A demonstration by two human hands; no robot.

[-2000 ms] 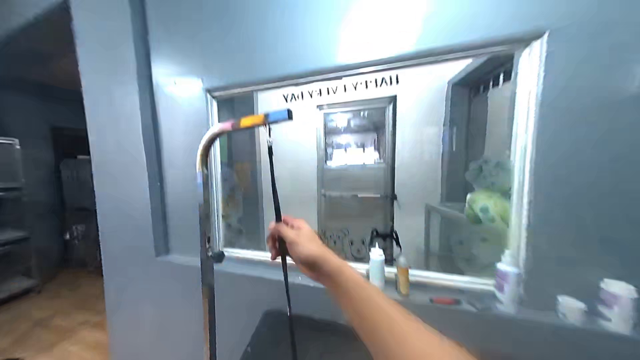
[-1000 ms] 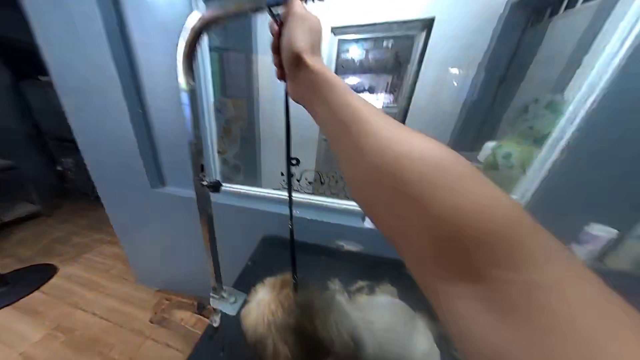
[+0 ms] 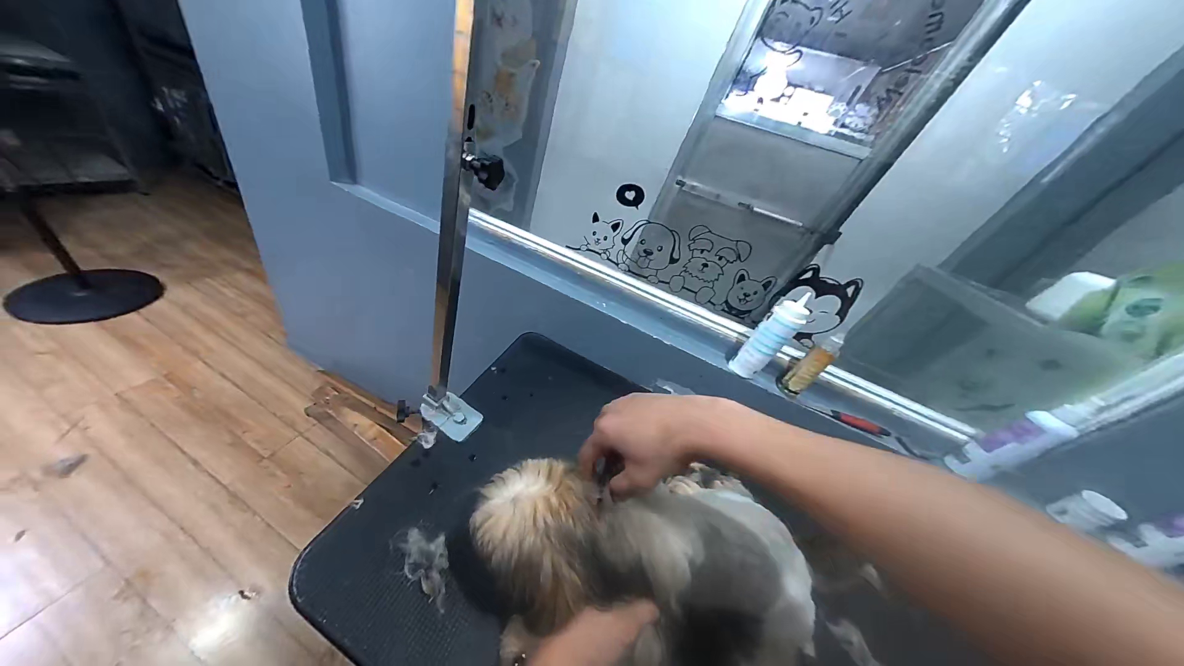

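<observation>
A small dog [image 3: 721,555] with a tan head and grey-and-white back is on a black grooming table [image 3: 370,555]. My right hand [image 3: 643,444] is at the back of its neck, fingers bent and touching the fur; whether they pinch anything is hidden. My left hand [image 3: 597,634] enters at the bottom edge and lies against the dog's front side, partly cut off and blurred. The steel grooming arm post [image 3: 449,259], with a black knob [image 3: 485,170], is clamped to the table's far left edge. Loose fur [image 3: 425,561] lies beside the dog's head.
Along the window ledge stand a white squeeze bottle [image 3: 770,338], an amber bottle [image 3: 809,367], a red-handled tool [image 3: 860,423] and a white cup [image 3: 1087,509]. A round black stand base [image 3: 83,296] and a wooden piece [image 3: 361,421] are on the floor.
My right hand, on the black strap in both earlier frames, has come down from the arm's top to the dog's neck. My left hand has come into view. The view has tilted down.
</observation>
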